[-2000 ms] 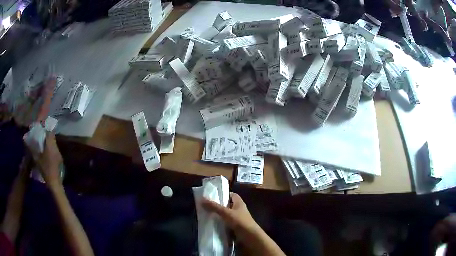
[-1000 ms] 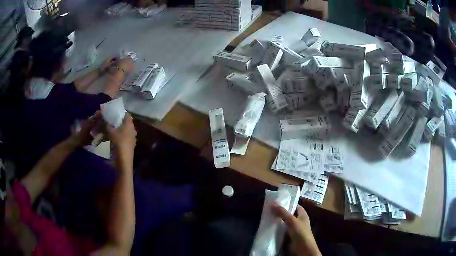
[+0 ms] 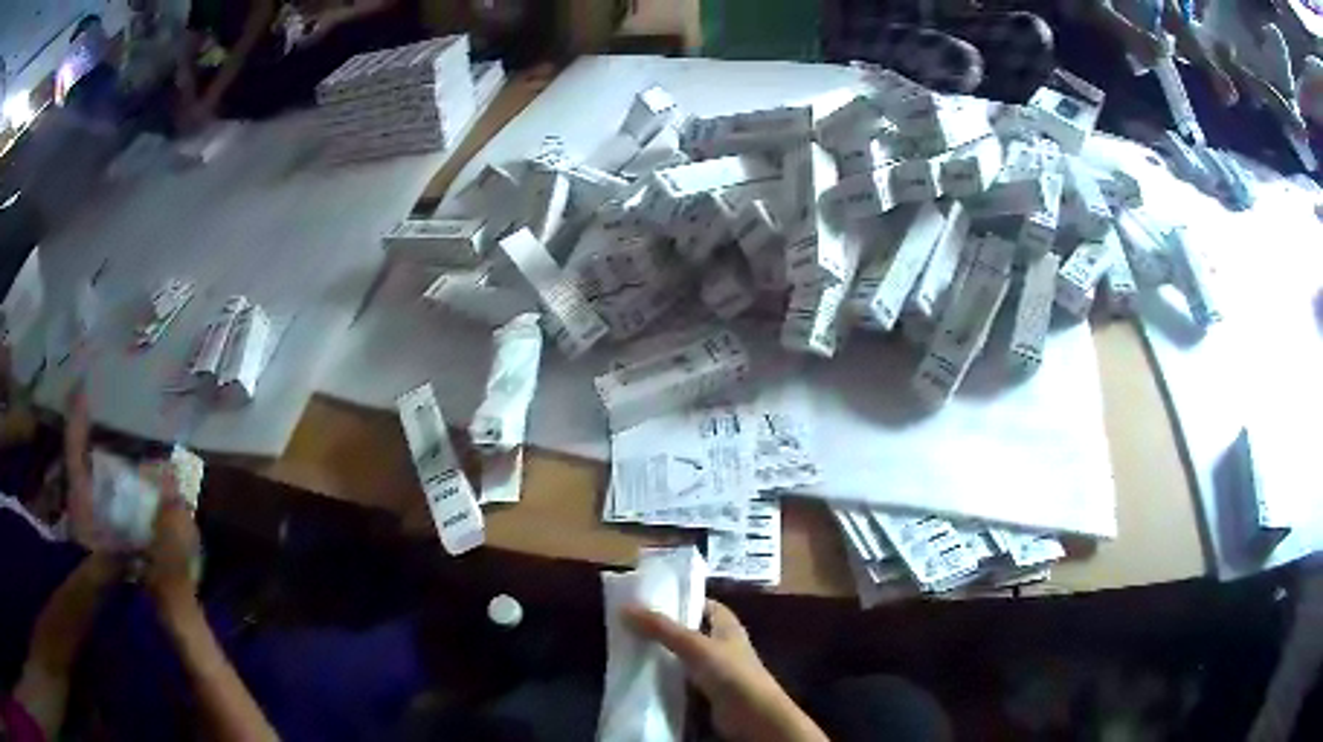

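Observation:
My right hand (image 3: pixel 726 664) holds a white wrapped product (image 3: pixel 644 670) together with a white carton (image 3: pixel 688 583), over the lap below the table edge. The thumb lies across the front; the fingers behind are mostly hidden. The bundle's lower end is cut off by the picture's bottom edge. Whether the product is inside or beside the carton is unclear. My left hand is not in view. Printed leaflets (image 3: pixel 675 471) lie at the table edge ahead. Another wrapped product (image 3: pixel 511 380) and a narrow printed strip (image 3: pixel 440 471) lie left of them.
Erected cartons (image 3: pixel 813 218) are heaped at the table's middle and back. Flat cartons (image 3: pixel 943 551) are fanned at the front edge. Boxes (image 3: pixel 395 99) are stacked at back left. Another person's hands (image 3: pixel 138 529) work at left. A white disc (image 3: pixel 505 610) shows below the table edge.
The view swung left and has come back right, shifting everything in the picture. My right hand keeps its hold on the wrapped product and carton.

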